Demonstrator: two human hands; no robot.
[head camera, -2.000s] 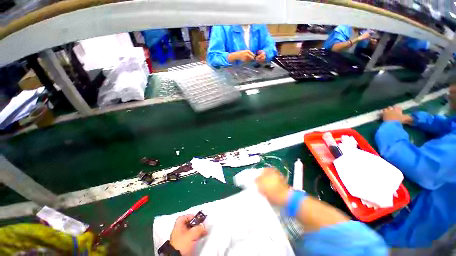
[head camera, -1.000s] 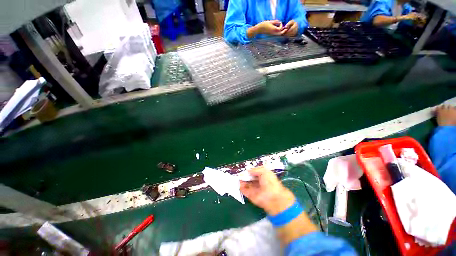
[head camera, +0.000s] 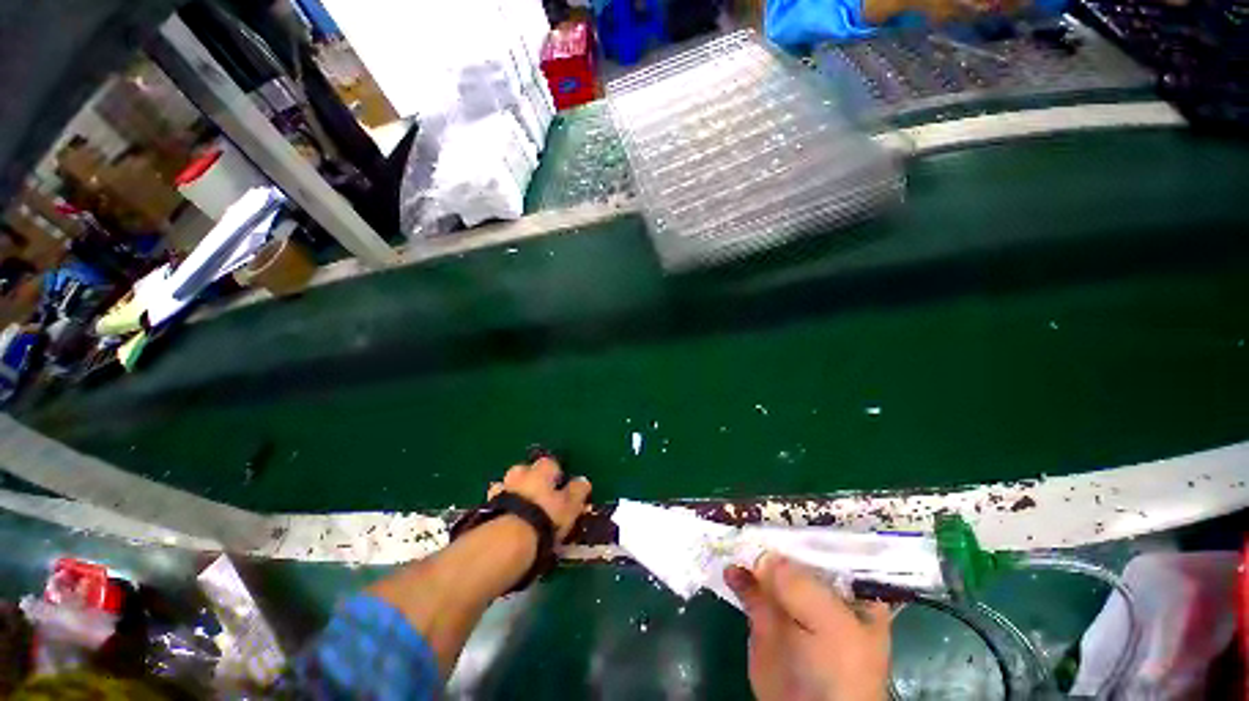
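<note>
My left hand (head camera: 541, 504), with a black band at the wrist, reaches over the rail to the edge of the green belt. Something small and dark shows at its fingertips; its grip is unclear. My right hand (head camera: 819, 633) is closed round the front part of a white dispensing syringe (head camera: 897, 559) beside the rail. The syringe's green cap (head camera: 964, 559) points right, with a clear hose (head camera: 1075, 563) attached. White paper (head camera: 666, 545) lies at the rail's near edge, left of my right fingers. The syringe tip cannot be made out.
The chipped white rail (head camera: 1082, 499) runs between bench and belt (head camera: 959, 329). Clear trays (head camera: 753, 151) overhang the far belt edge, near another person's blue sleeve (head camera: 818, 19). A metal post (head camera: 274, 130) stands left. A small carton (head camera: 240, 616) lies lower left.
The view has turned left. My left hand has come in and reached out to the rail. My right hand, earlier at the white paper, now holds the syringe, whose green cap has come into sight.
</note>
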